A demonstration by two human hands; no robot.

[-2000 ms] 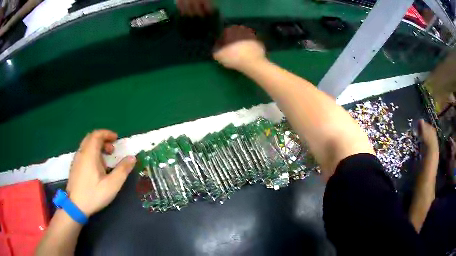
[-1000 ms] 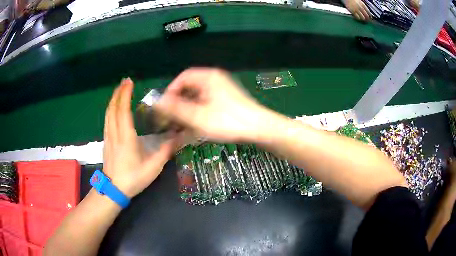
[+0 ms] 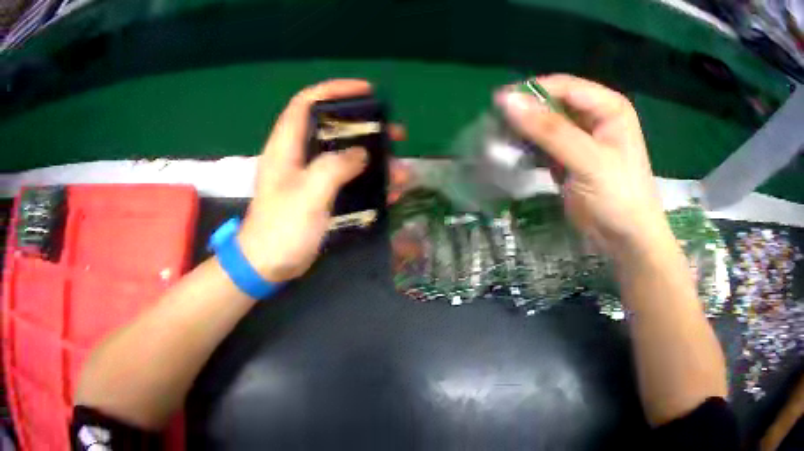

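My left hand [image 3: 295, 185] is closed around a black phone housing [image 3: 360, 189], held upright over the white ledge, thumb across its face. Light strips show near the housing's top and bottom. My right hand [image 3: 586, 145] pinches a green circuit board [image 3: 536, 92] between thumb and fingers, to the right of the housing and apart from it. The board is strongly blurred, so its outline is unclear. A row of boards [image 3: 476, 255] leans on edge on the black mat below and between my hands.
A red parts tray [image 3: 132, 231] lies at the left, with a dark green bundle [image 3: 40, 220] in its corner compartment. The white ledge [image 3: 220, 176] and green conveyor belt [image 3: 220, 110] run behind. A grey post [image 3: 758, 163] and a pile of tiny components [image 3: 771, 295] are at the right.
The view has shifted, showing more of the tray. My hands, close together a second ago, are now apart, with the housing clearly visible in my left and a board in my right.
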